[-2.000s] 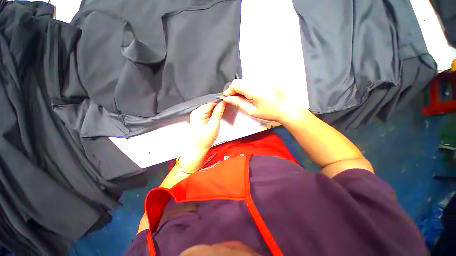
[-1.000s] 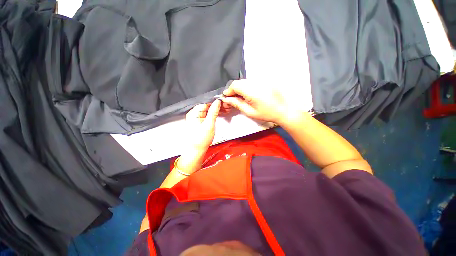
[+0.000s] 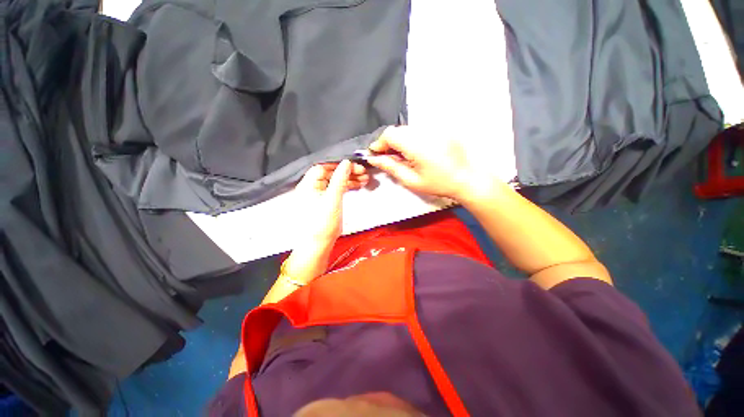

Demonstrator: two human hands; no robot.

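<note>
A charcoal skirt (image 3: 326,89) lies spread on the white table, with a fold standing up at its upper middle. Its near edge, a narrow folded band (image 3: 277,177), runs up to my fingertips. My left hand (image 3: 326,195) holds the end of this edge between thumb and fingers. My right hand (image 3: 420,163) pinches the same edge from the right, thumb and forefinger together. A small dark spot and a tiny white bit show between the fingertips; I cannot tell if they are a tool, thread or cloth.
Long dark grey garments (image 3: 65,236) hang over the table edge at the left. A pile of bluish-grey garments (image 3: 608,98) lies at the right, draping over the near edge. The white tabletop (image 3: 461,73) shows between. A red stool or crate (image 3: 718,167) stands on the blue floor (image 3: 604,244).
The cloth and table have shifted slightly to the right in view. My left fingers have opened a little and turned, and a dark bit shows more at the fingertips. My right hand keeps its pinch.
</note>
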